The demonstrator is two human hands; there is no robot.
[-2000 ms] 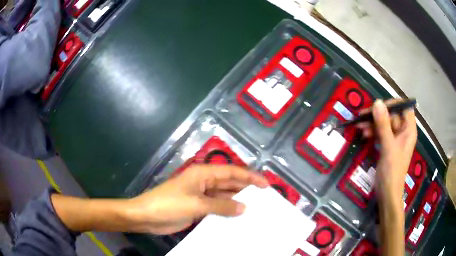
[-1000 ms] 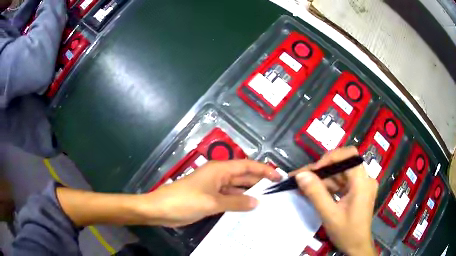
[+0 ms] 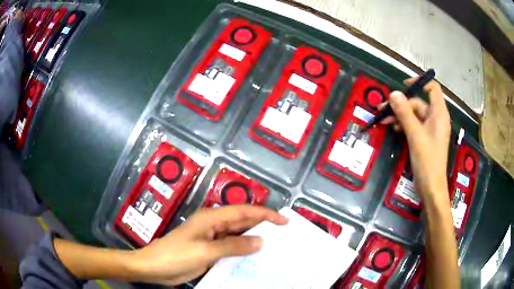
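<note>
My left hand (image 3: 186,245) holds a white sticker sheet (image 3: 282,254) by its upper edge, over the lower row of the tray. My right hand (image 3: 422,121) holds black tweezers (image 3: 416,86). Their tips touch or hover just above the inner part of a red housing (image 3: 352,135), the third in the upper row; I cannot tell which. Several red housings with black rings and white patches lie in the clear blister tray (image 3: 213,151). The sheet and my hands hide parts of the lower row and of the fourth upper housing.
Another tray with red housings (image 3: 31,110) and a black housing (image 3: 59,42) is at the upper left, beside another person's sleeve (image 3: 10,84). A white board (image 3: 417,51) and brown board (image 3: 501,113) lie at the upper right. A white slip (image 3: 496,257) is at the right edge.
The tray now appears further left and lower. My right hand and tweezers have moved from the sheet up to the third upper housing. My left hand still holds the sheet.
</note>
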